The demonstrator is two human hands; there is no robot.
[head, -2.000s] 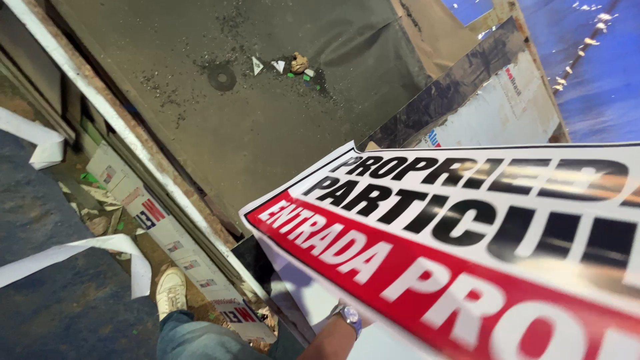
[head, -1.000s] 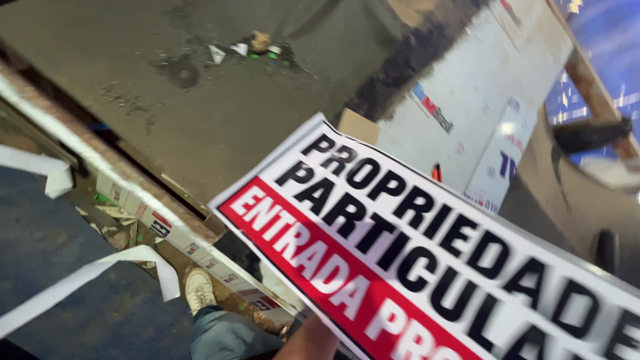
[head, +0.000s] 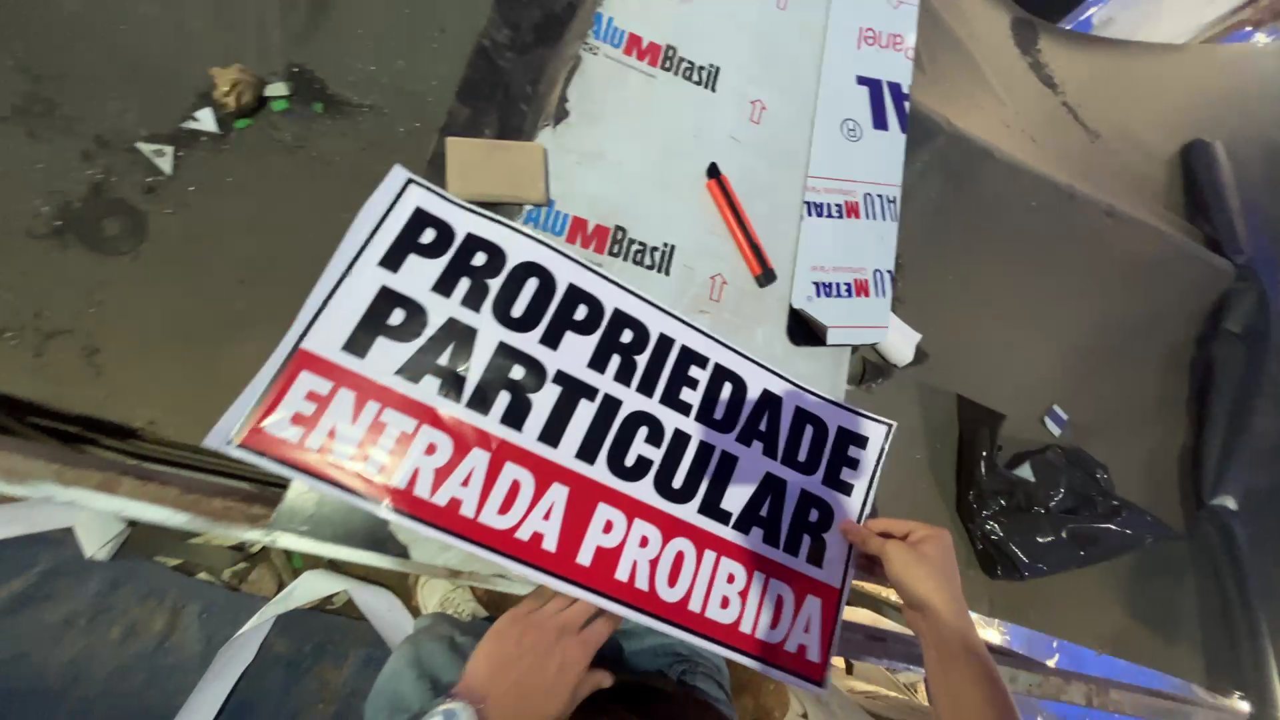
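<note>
A glossy rectangular sign sheet (head: pixel 560 430), white above and red below with large writing, lies tilted across the middle. Its right edge is pinched by my right hand (head: pixel 910 570), with the thumb on the front. My left hand (head: pixel 540 655) is at the bottom edge, back up and fingertips at the border; whether it grips is unclear. Another pale layer shows behind the sign's left end. Above the sign are a tan rectangular block (head: pixel 496 171) and an orange-and-black pen-shaped tool (head: pixel 740 225), on a pale film-covered panel (head: pixel 680 130).
A white printed panel strip (head: pixel 855 180) lies beside the tool. Crumpled black plastic (head: pixel 1060 510) is at right. Scraps and a crumpled brown lump (head: pixel 236 88) sit on the dark work surface (head: pixel 250 230). White strips (head: pixel 290 610) hang by the surface's near edge, at lower left.
The view has shifted right, bringing the whole sign face and the pen-shaped tool into sight. My right hand now shows at the sign's right edge; neither earlier frame shows it there.
</note>
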